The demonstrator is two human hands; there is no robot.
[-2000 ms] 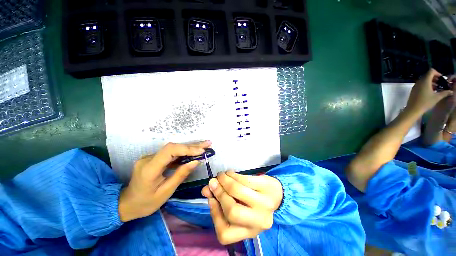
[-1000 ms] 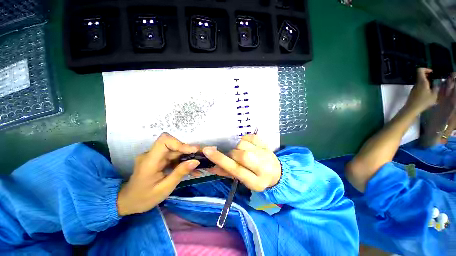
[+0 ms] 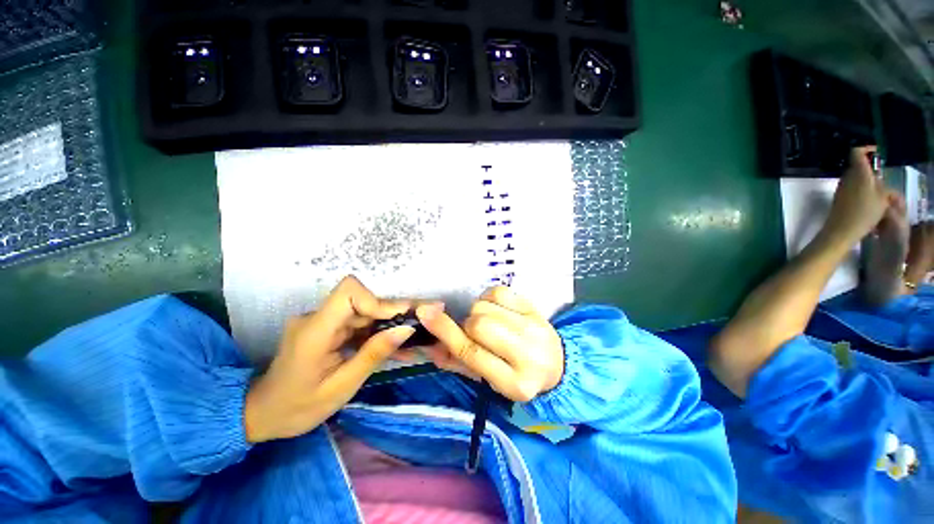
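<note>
My left hand [image 3: 323,358] grips a black housing [image 3: 397,323] edge-on between thumb and fingers, low over the paper's front edge. My right hand [image 3: 502,343] has its thumb and forefinger at the housing's right end and also holds slim black tweezers [image 3: 479,430], whose rear end points down towards my lap. The fingers hide much of the housing and the tweezers' tip. Grey tiny loose parts [image 3: 384,237] lie scattered mid-paper. Small dark side buttons [image 3: 496,225] stand in columns to their right, the lowest close to my right hand.
The white paper [image 3: 277,194] lies before a black foam tray [image 3: 399,133] with housings in its pockets. A clear blister tray [image 3: 602,210] shows at the paper's right edge. Stacked blister trays [image 3: 61,205] are far left. A co-worker's arm [image 3: 789,287] works at right near another black tray [image 3: 814,118].
My right hand has come up from below the housing to its right end, and the tweezers have swung from pointing at the housing to hanging below the hand. My left hand has barely moved.
</note>
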